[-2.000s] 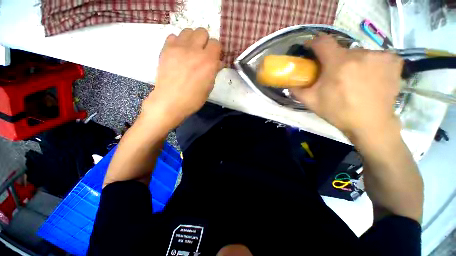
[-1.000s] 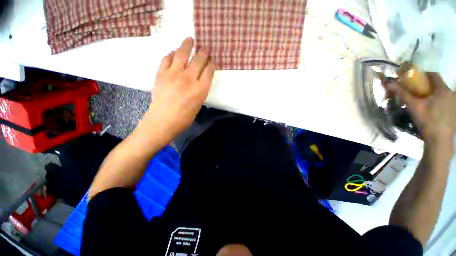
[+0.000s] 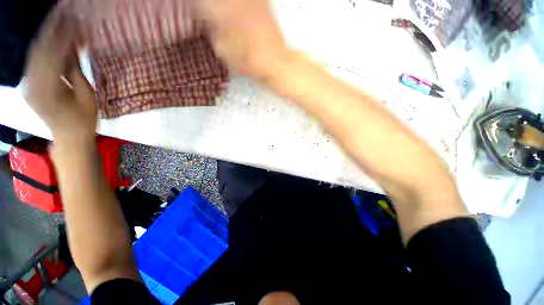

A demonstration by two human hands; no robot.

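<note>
A red-brown and cream plaid cloth piece (image 3: 140, 24) is blurred, held between my two hands above a stack of plaid pieces (image 3: 161, 74) at the left of the table. My left hand (image 3: 59, 83) is at its left edge, blurred. My right hand (image 3: 241, 36) is at its right edge, also blurred, with the forearm reaching across the table. The fingertips cannot be made out clearly. The steam iron (image 3: 516, 140) stands by itself on the white pad at the far right.
The pink and light-blue thread snips (image 3: 422, 85) lie on the padded table (image 3: 286, 134). A clear plastic bag (image 3: 477, 65) is at the upper right. A red stool (image 3: 39, 179) and a blue crate (image 3: 185, 244) are below the table. Dark cloth is at the upper left.
My right hand has let go of the iron at the right and moved across to the left. The plaid piece has moved from the table's middle to over the stack, with both hands.
</note>
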